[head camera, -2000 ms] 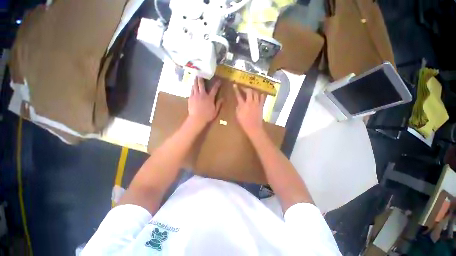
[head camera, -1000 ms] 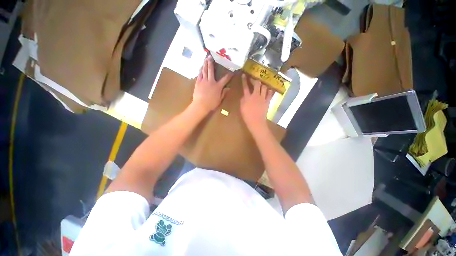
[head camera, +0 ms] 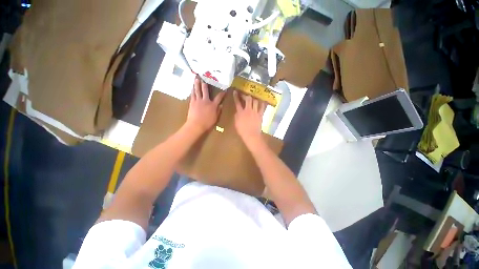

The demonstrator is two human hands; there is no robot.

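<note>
A brown fabric panel (head camera: 210, 157) lies on the machine table with its upper part at the white sewing machine head (head camera: 215, 47). A small pale tag (head camera: 219, 128) sits on the panel between the hands. My left hand (head camera: 203, 109) lies flat on the panel, fingers spread, fingertips beside the lower left of the head. My right hand (head camera: 248, 115) lies flat on the panel, fingertips at the lower edge of the yellow guide bar (head camera: 254, 90) with black writing. Neither hand grips anything. The panel's edge under the head and bar is hidden.
A thick brown stack (head camera: 68, 63) with white sheets lies at left. More brown panels (head camera: 370, 58) lie at upper right. A tablet screen (head camera: 378, 114) stands right of the machine, above a large white sheet (head camera: 344, 178). Yellow pieces (head camera: 444, 131) hang at far right.
The view has shifted and tilted. Compared with two seconds ago, the panel is turned slightly and lies farther left of the machine head, and my left hand has moved left with it.
</note>
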